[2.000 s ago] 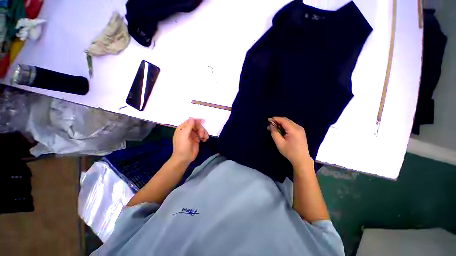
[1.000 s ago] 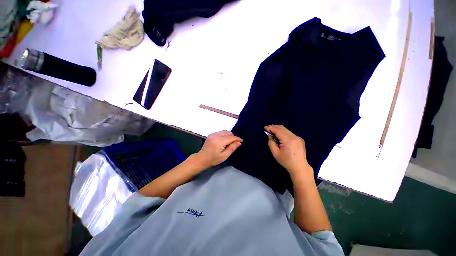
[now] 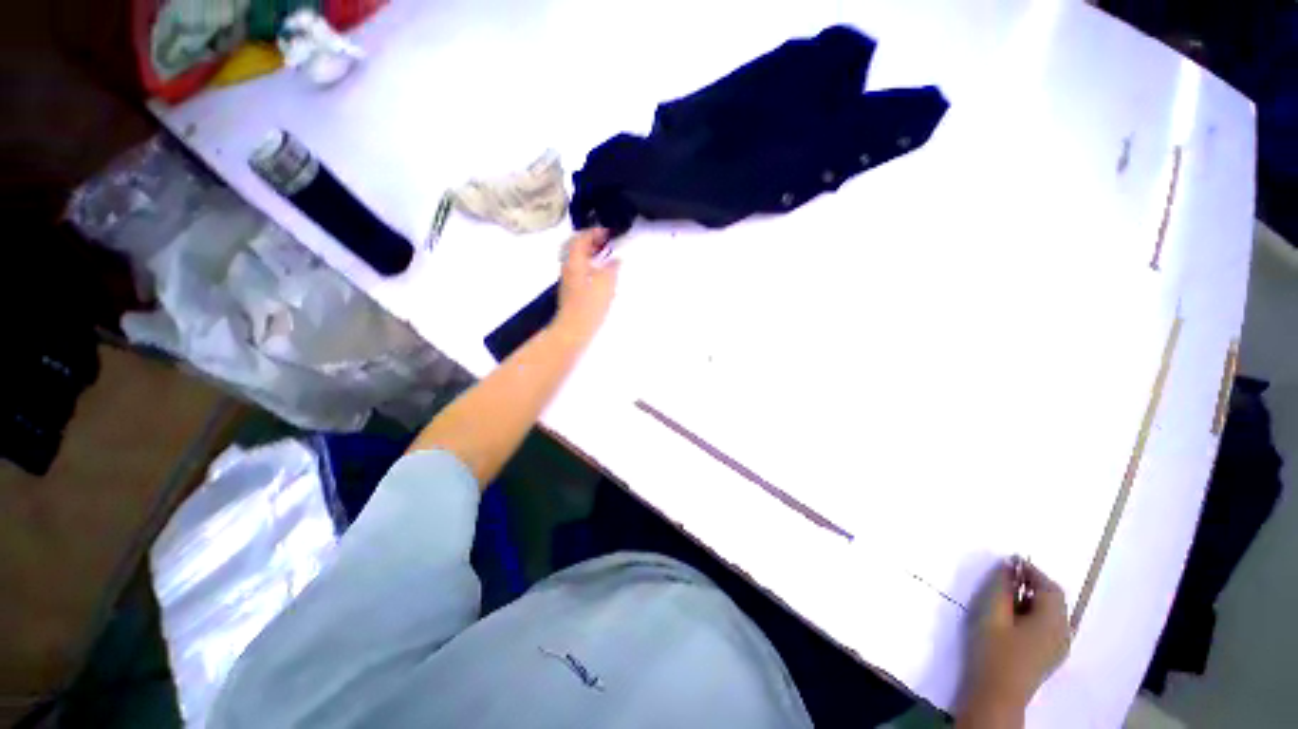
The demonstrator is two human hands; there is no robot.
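A dark navy garment with small round buttons (image 3: 755,135) lies at the far side of the white table. My left hand (image 3: 588,278) reaches forward with its fingers at the garment's near left end, gripping its edge. My right hand (image 3: 1019,627) is at the table's near right, its fingers curled around a small dark and shiny tool (image 3: 1021,585), likely thread snips, mostly hidden in the fingers. The large sleeveless garment no longer shows on the table.
A black phone (image 3: 523,322) lies partly behind my left forearm. A black flask (image 3: 335,207) and a cream cloth (image 3: 515,195) are at the left. Tan strips (image 3: 743,469) lie on the table (image 3: 883,313). Plastic bags (image 3: 271,321) hang below its left edge. Dark cloth (image 3: 1236,520) is beyond the right edge.
The large sleeveless garment has left the tabletop. My left hand has moved forward and left to the buttoned garment. My right hand has moved right, near the table's edge. The view has shifted.
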